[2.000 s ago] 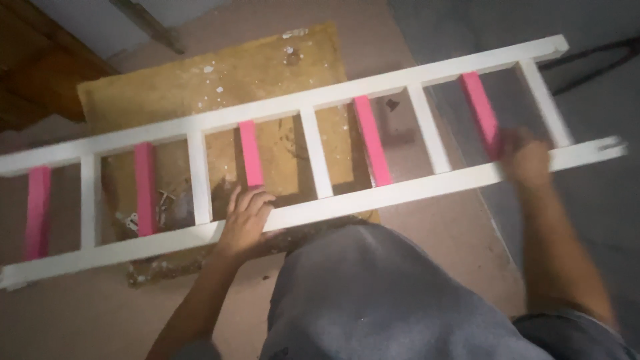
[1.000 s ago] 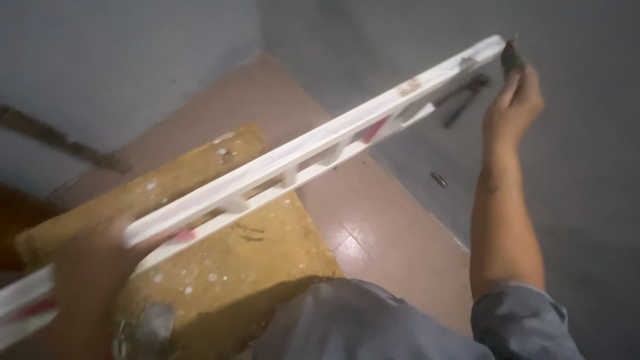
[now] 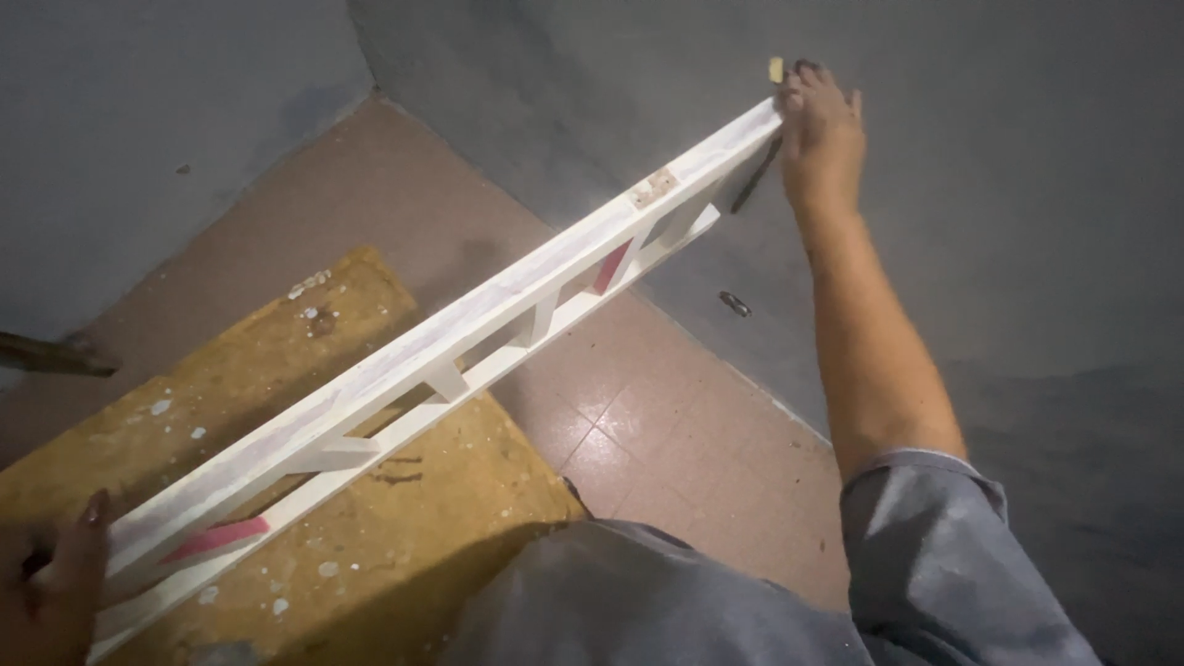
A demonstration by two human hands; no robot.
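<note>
A white ladder-like wooden frame [image 3: 444, 338] with white and pink crosspieces stands tilted on its edge, running from lower left to upper right. A bare, rough patch [image 3: 653, 188] shows on the upper face of its rail. At the lower left, my left hand [image 3: 57, 583] is against the frame's near end, its fingers partly cut off by the view. My right hand [image 3: 821, 129] is at the far upper end, fingers bent over the rail's tip. Just beyond those fingers shows a small yellowish piece [image 3: 776, 69]; whether I hold it is unclear.
Beneath the frame's near part is a yellow, paint-spotted board [image 3: 499, 462] on pinkish floor tiles [image 3: 638, 435]. A small dark metal object [image 3: 735, 303] lies on the grey floor at the right. A dark bar [image 3: 55, 356] juts in at the left, near the pale wall.
The frame lay flat, its crosspieces in full view, two seconds ago; it is now turned on edge and slanted. My right hand has moved from a pink crosspiece to the frame's far end. The view has shifted.
</note>
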